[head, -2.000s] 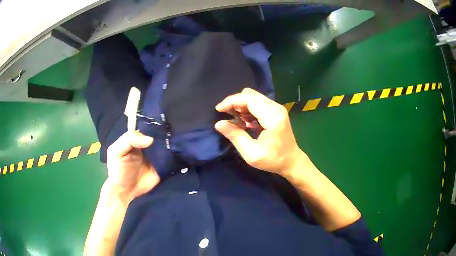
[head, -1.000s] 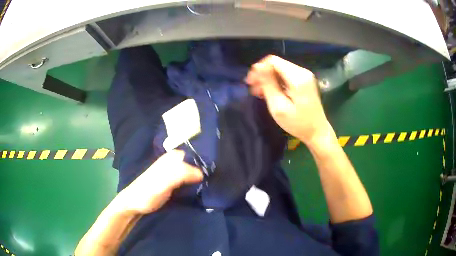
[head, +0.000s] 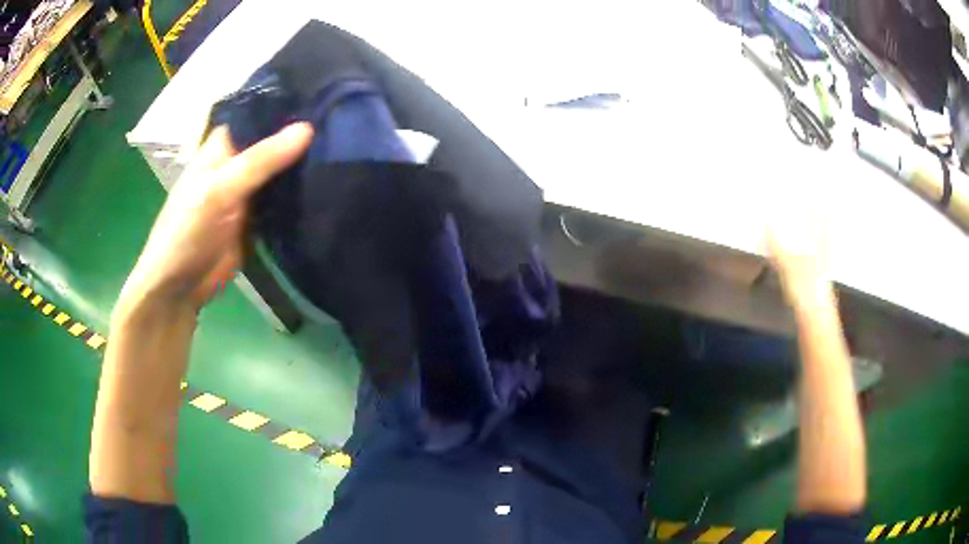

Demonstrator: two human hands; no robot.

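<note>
The navy garment (head: 367,213) is bunched and lifted at the left, its upper part over the left end of the white table and its lower part hanging to my lap. Its black panel and brighter blue parts show, with a small white label (head: 421,145) near the top. My left hand (head: 218,202) is closed on the garment's upper left edge, thumb on top. My right hand (head: 799,239) is at the table's front edge on the right, away from the garment. It is washed out against the white top, so its fingers and anything in them cannot be made out.
The white table (head: 659,159) has a grey front edge. A small dark pointed item (head: 579,101) lies on it. Black-handled scissors (head: 808,119) and clutter lie at the upper right. Another bench (head: 48,53) stands at the far left. Yellow-black tape marks the green floor.
The garment has gone from my lap up to the left table end, held in my left hand. My right hand has moved right, to the table edge. The view has turned up towards the tabletop.
</note>
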